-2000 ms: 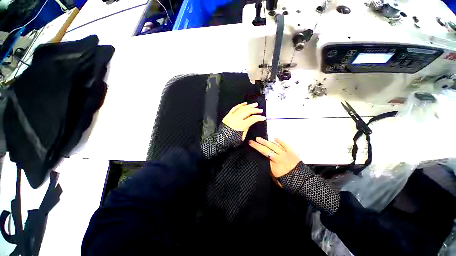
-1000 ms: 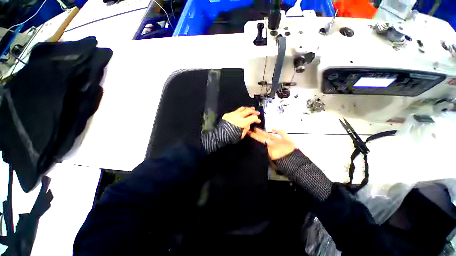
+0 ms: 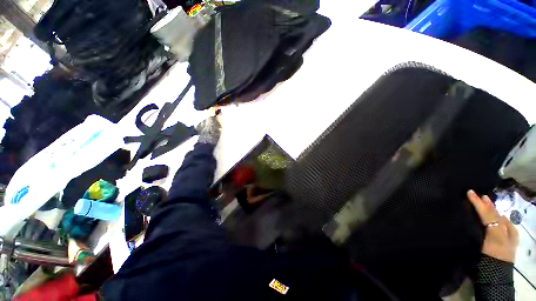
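Note:
A black mesh panel (image 3: 376, 147) with rounded corners lies on the white table, a camouflage strip (image 3: 414, 147) running along it. My right hand (image 3: 498, 232), in a netted sleeve, rests at the panel's right edge with fingers extended, beside the machine head (image 3: 523, 164), which the picture's edge cuts off. My left hand (image 3: 213, 122) is stretched out to the lower edge of the stack of black panels (image 3: 253, 53). It is small and blurred, and its fingertips are hard to make out.
Loose black straps (image 3: 158, 132), a small black item (image 3: 155, 173), a dark flat rectangle (image 3: 134, 214) and a light-blue bottle (image 3: 97, 210) lie at left. A white plastic bag (image 3: 64, 159) and black goods (image 3: 106, 41) stand beyond. A blue crate (image 3: 458, 20) is behind the table.
The view has swung left. My left hand has left the panel at the needle and reached out to the stack. My right hand stays at the panel's edge.

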